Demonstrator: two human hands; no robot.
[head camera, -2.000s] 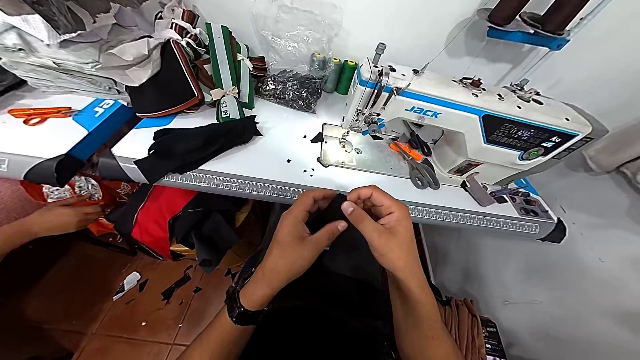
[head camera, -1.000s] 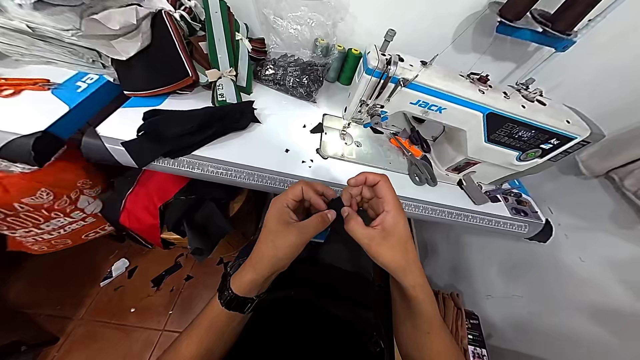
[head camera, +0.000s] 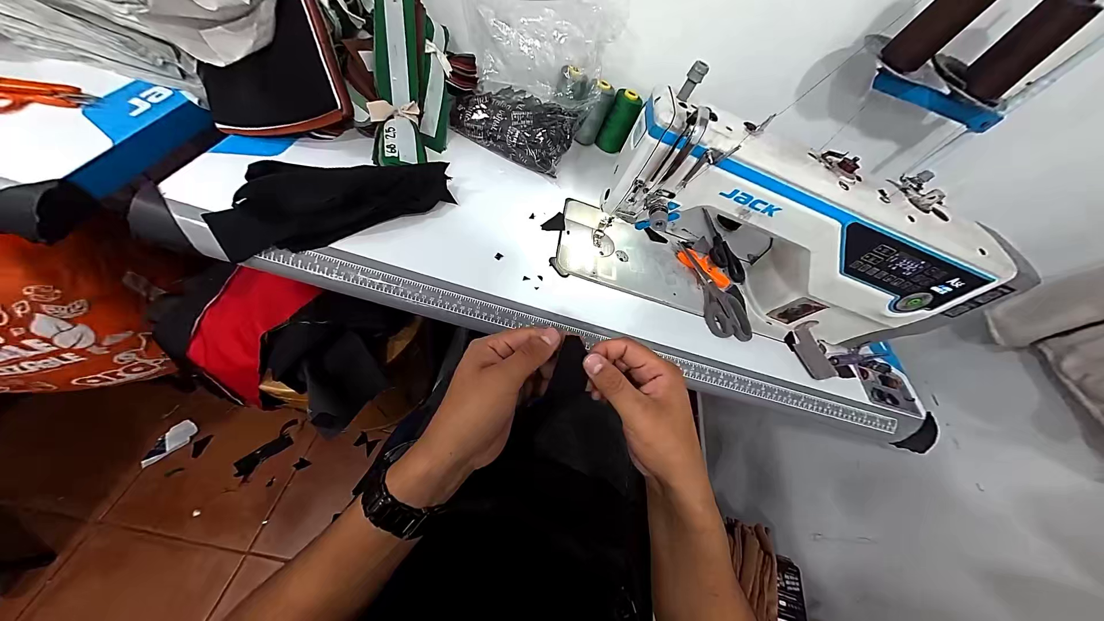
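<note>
Both hands meet over my lap, just off the table's front edge. A dark fabric piece (head camera: 571, 366) is pinched between the fingertips of my left hand (head camera: 487, 397), which has a black watch on its wrist, and my right hand (head camera: 642, 405). Its lower part merges with the black cloth beneath. Beyond them stands a white Jack sewing machine (head camera: 776, 216), its needle area lit. Orange-handled snips (head camera: 705, 269) and grey-handled scissors (head camera: 726, 310) lie beside its bed. Black fabric pieces (head camera: 336, 203) rest on the table to the left.
A ruler strip (head camera: 431, 297) runs along the table edge. Green thread cones (head camera: 619, 121), a clear bag of labels (head camera: 517, 121) and bundled ribbed trims (head camera: 398, 78) stand at the back. An orange bag (head camera: 78, 319) hangs at left; scraps (head camera: 263, 453) litter the tiled floor.
Two seconds ago another person's hand was at the left by the orange bag; it is out of view now. My fingertips have drawn slightly apart around the dark fabric.
</note>
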